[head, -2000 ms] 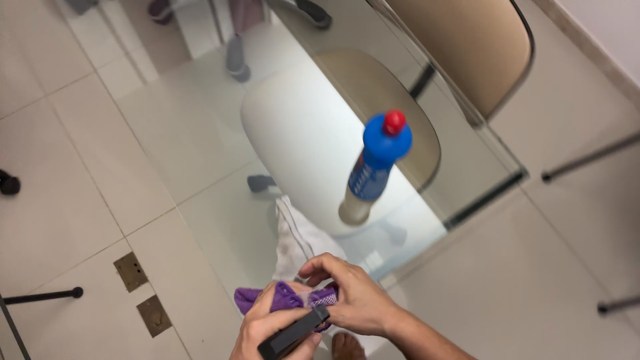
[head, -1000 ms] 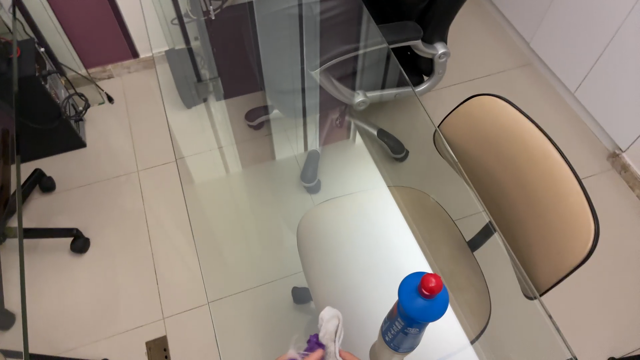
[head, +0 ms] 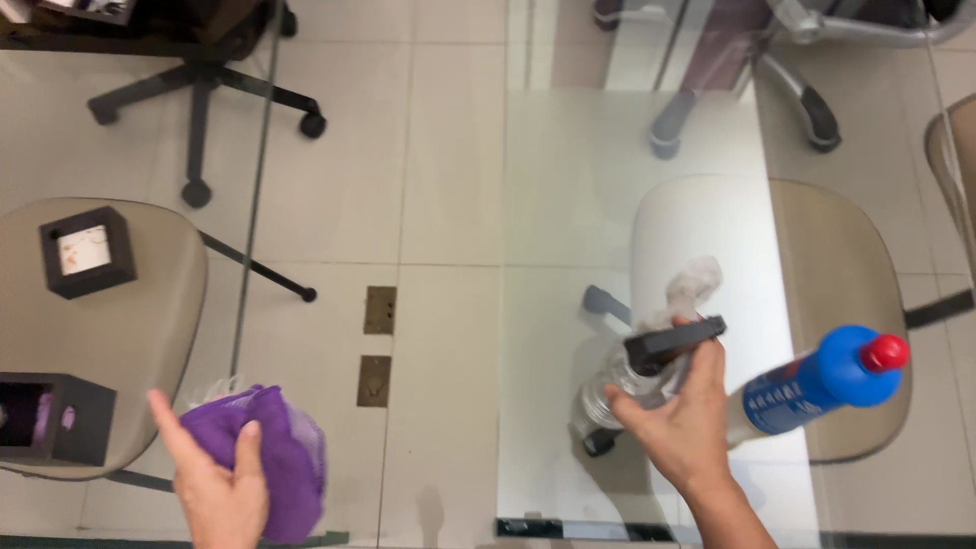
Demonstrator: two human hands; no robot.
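Observation:
A bunched purple cloth [head: 263, 457] is in my left hand [head: 217, 473], with the thumb over it and the index finger extended. My right hand [head: 686, 419] is around a clear spray bottle [head: 610, 393] with a black trigger head [head: 671, 343], above the glass tabletop. A crumpled white cloth [head: 694, 282] lies just beyond the right fingers, partly hidden by them. Right of that hand stands a blue-labelled bottle [head: 793, 393] with a blue top and red cap.
The glass table's edge [head: 255, 191] runs down the left. Two dark boxes, one [head: 88, 252] behind the other [head: 57, 419], are at the left over a beige chair seat [head: 152, 320]. Chair legs and tiled floor show through the glass. Two metal floor plates, one [head: 380, 310] nearer the top, lie mid-view.
Two seconds ago both hands were together at the purple cloth and the black trigger head; now they are far apart, cloth at left, spray bottle at right. The view has swung left.

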